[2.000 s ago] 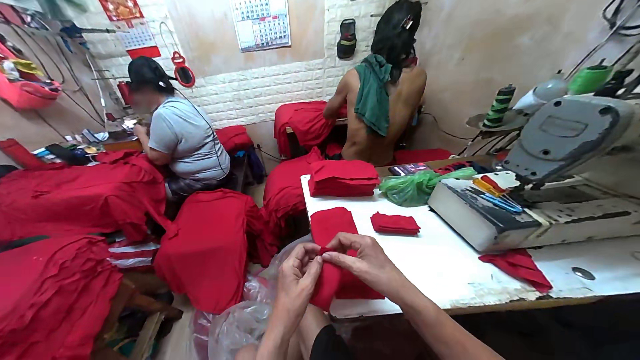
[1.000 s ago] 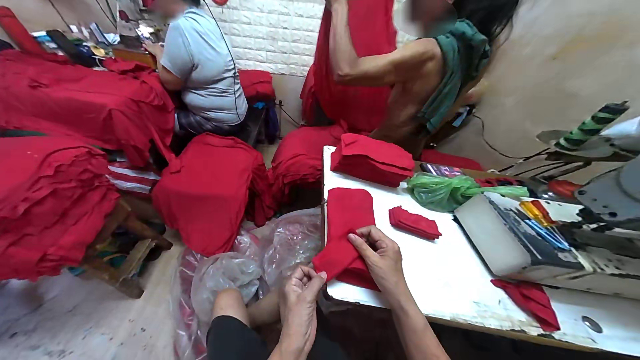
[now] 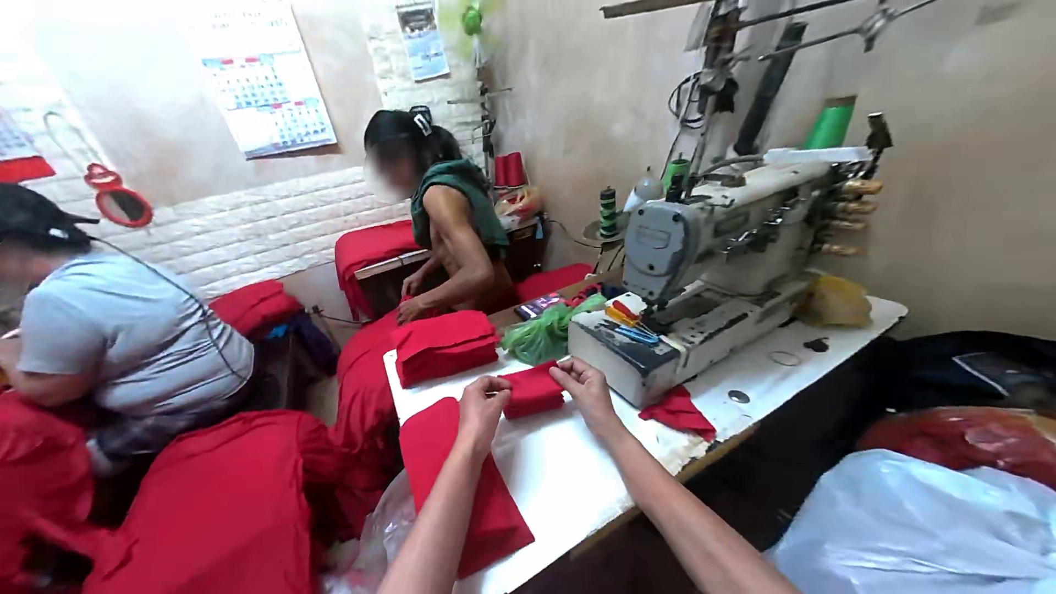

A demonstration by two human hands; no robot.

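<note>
My left hand [image 3: 483, 410] and my right hand [image 3: 584, 388] pinch opposite ends of a small red fabric piece [image 3: 532, 381], level with the top of a small folded red stack on the white table. Whether the piece touches the stack cannot be told. A longer stack of red fabric panels [image 3: 437, 437] lies under and beside my left forearm. Behind my left hand sits a thick pile of folded red cloth [image 3: 445, 342]. A green plastic bag [image 3: 540, 338] is just beyond my hands.
An industrial sewing machine [image 3: 726, 239] stands on the white table [image 3: 569, 470] at right, with screwdrivers [image 3: 631, 318] on its base and a red scrap [image 3: 681, 411] beside it. Two people sit ahead and at left among heaps of red cloth [image 3: 223, 495]. Plastic bags [image 3: 916, 528] lie at lower right.
Both hands have moved from the near end of the long stack to the small red stack, with a red piece between them. The person ahead has lowered their arms. The view has swung right.
</note>
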